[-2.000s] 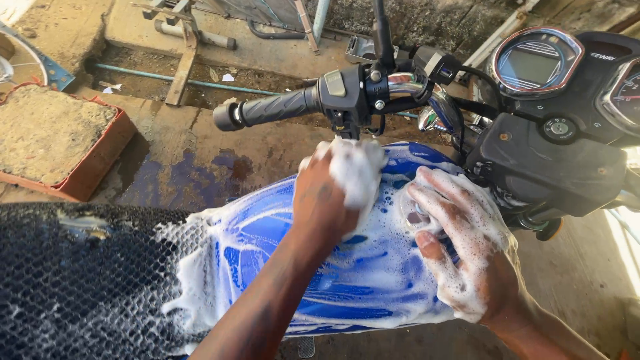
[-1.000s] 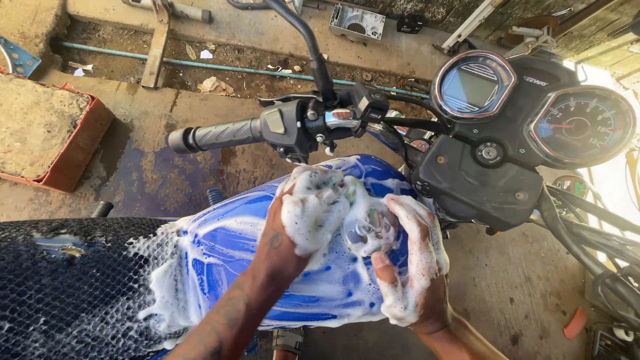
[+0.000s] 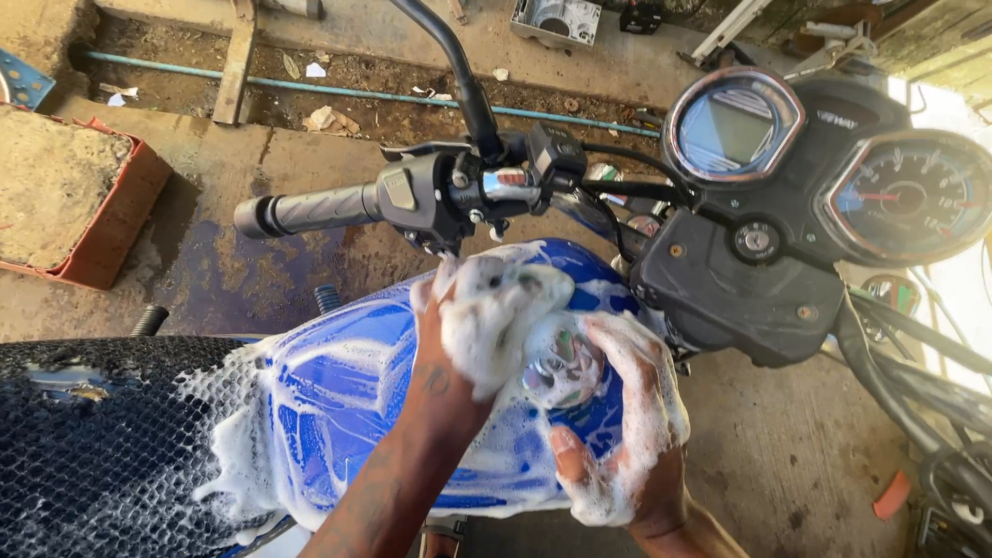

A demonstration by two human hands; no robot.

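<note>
A motorcycle's blue fuel tank [image 3: 341, 372] lies under both hands, streaked with white suds. My left hand [image 3: 473, 318] is thickly covered in foam on the tank's upper part; foam hides whether a sponge or cloth is in it. Just right of it, the round metal fuel cap [image 3: 566, 368] is partly coated in suds. My right hand [image 3: 635, 426] curves around the cap's right side, thumb and fingers apart, foamy, with nothing seen in it. Foam also spreads onto the front of the black textured seat [image 3: 116, 434].
Beyond the tank are the handlebar grip [image 3: 318, 209] and a mirror stem [image 3: 465, 77]. At the right stand the speedometer [image 3: 732, 128], the tachometer [image 3: 903, 194] and the ignition lock [image 3: 756, 240]. A red-edged block [image 3: 116, 209] sits on the ground at the left.
The view has shifted toward the gauges. My left hand has come closer to the fuel cap since two seconds ago. My right hand, over the cap's side earlier, now has its fingers spread around it.
</note>
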